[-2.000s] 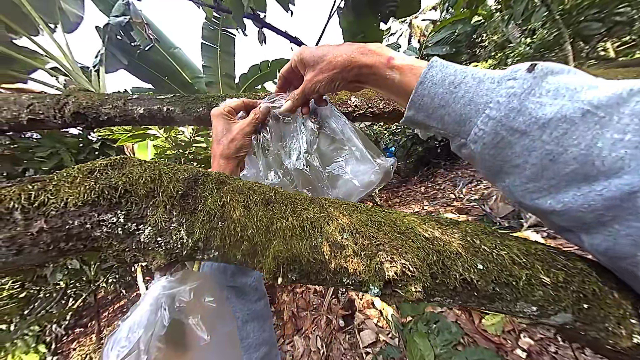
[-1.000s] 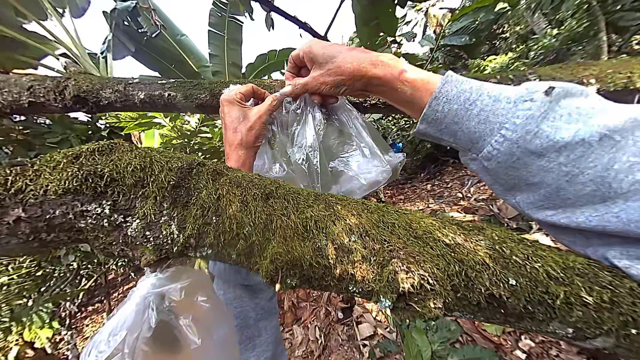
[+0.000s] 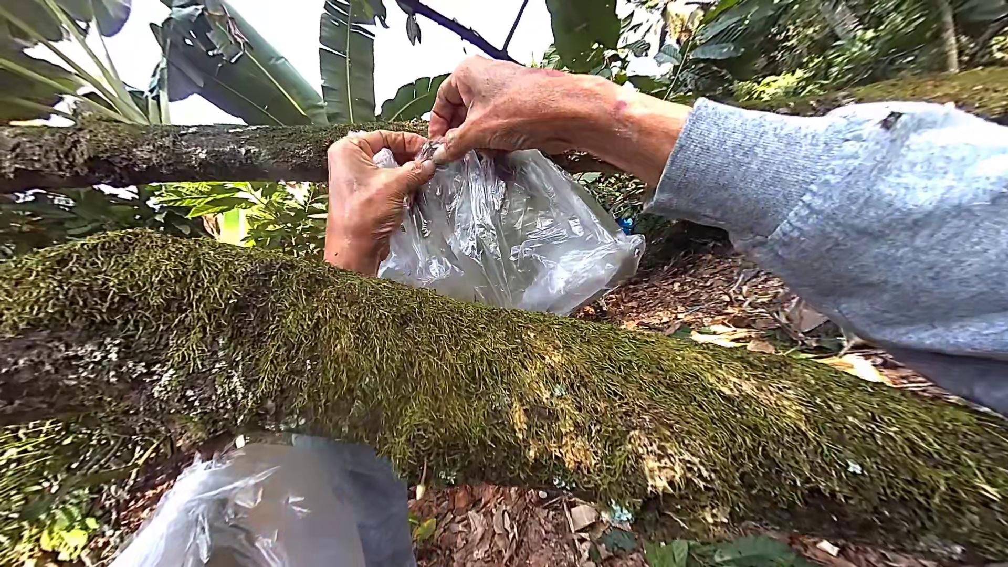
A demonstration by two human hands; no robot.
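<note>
A clear plastic bag (image 3: 512, 236) with pale, cloudy contents hangs behind the mossy near branch. My left hand (image 3: 366, 193) pinches its gathered top between thumb and forefinger, and my left forearm is hidden behind that branch. My right hand (image 3: 520, 106) reaches in from the right, palm down, and grips the same gathered plastic right beside the left fingertips. The bag's lower edge is partly covered by the branch. A second clear plastic bag (image 3: 260, 504), also cloudy, shows at the lower left beneath the branch, touched by neither visible hand.
A thick moss-covered branch (image 3: 504, 378) crosses the view below my hands. Another mossy limb (image 3: 173, 153) runs behind them. Broad banana-like leaves (image 3: 244, 71) rise at the upper left. Dry leaf litter (image 3: 504, 524) covers the ground beneath, and a small blue thing (image 3: 626, 225) lies past the bag.
Both hands stay together at the bag's top, with small shifts of the fingers. The left hand's thumb and forefinger now form a wider loop.
</note>
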